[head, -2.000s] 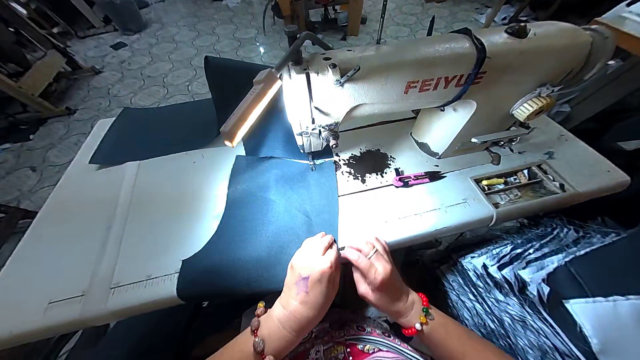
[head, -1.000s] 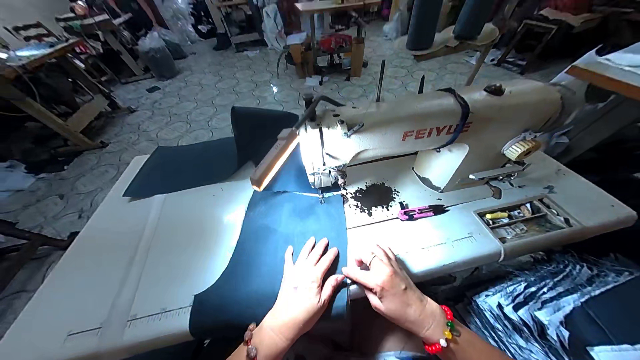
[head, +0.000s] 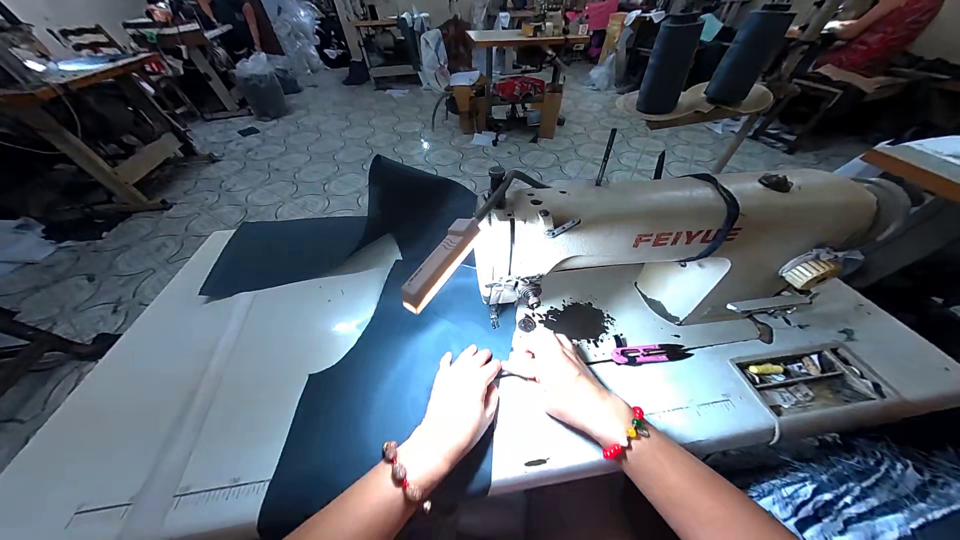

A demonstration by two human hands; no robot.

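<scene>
Dark blue fabric (head: pixel 360 420) lies across the sewing table and under the needle area of a Feiyue sewing machine (head: pixel 615 225). My left hand (head: pixel 461 397) rests on the fabric near its right edge, fingers slightly spread. Just right of that edge, close to the presser foot (head: pixel 494 315), is my right hand (head: pixel 562 382); a thin dark strip shows between the two hands. Glare and the angle hide what the right fingertips hold. Pink thread snips (head: pixel 649 354) lie right of my right hand. A lit lamp (head: pixel 442 262) hangs over the fabric.
A recessed tray (head: pixel 817 379) with small items is set into the table at right. Patterned fabric (head: pixel 862 480) lies below it. Behind the machine stand two large thread cones (head: pixel 667 64). Other worktables and a person in red (head: pixel 892 37) are farther back.
Both hands have moved from the near edge of the table up toward the presser foot. The view has tilted upward since the oldest frame.
</scene>
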